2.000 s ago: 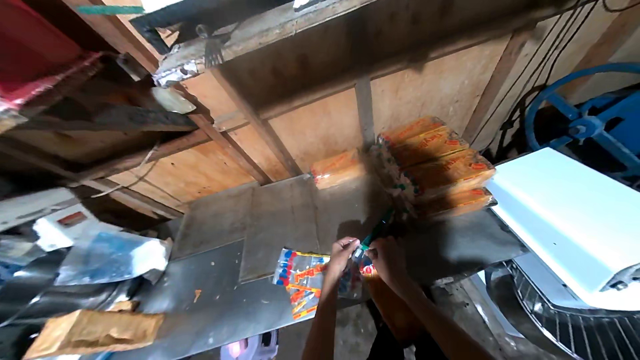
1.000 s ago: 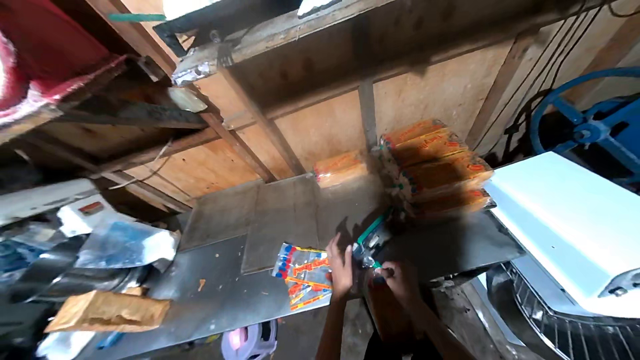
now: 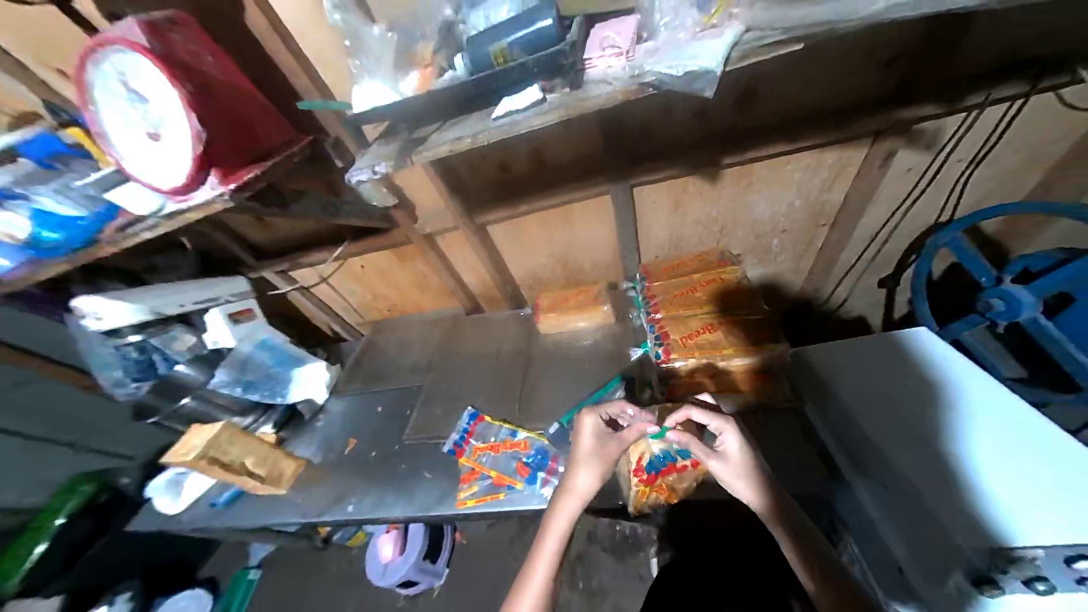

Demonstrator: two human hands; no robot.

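Note:
Both my hands meet at the gathered neck of a printed plastic bread bag (image 3: 663, 476) standing upright near the table's front edge. My left hand (image 3: 605, 442) pinches a green tie (image 3: 660, 433) at the neck from the left. My right hand (image 3: 718, 442) pinches the same spot from the right. Flat printed empty bread bags (image 3: 506, 463) lie on the table left of my left hand. Behind them is a long green strip (image 3: 595, 401). Bagged loaves (image 3: 710, 336) are stacked against the wall, and a single bagged loaf (image 3: 574, 308) lies to their left.
A metal-topped table (image 3: 357, 476) carries a brown paper bag (image 3: 234, 456) and plastic wraps (image 3: 272, 365) at left. A red dial scale (image 3: 149, 115) sits on a shelf above. On the right are a white appliance (image 3: 926, 442) and a blue wheel (image 3: 1003, 302). A lilac plastic item (image 3: 410, 557) is below the table.
My left hand, spread in the frame from one second ago, has closed its fingers on the bag's neck beside my right hand. The view has shifted, showing more of the scale and shelf.

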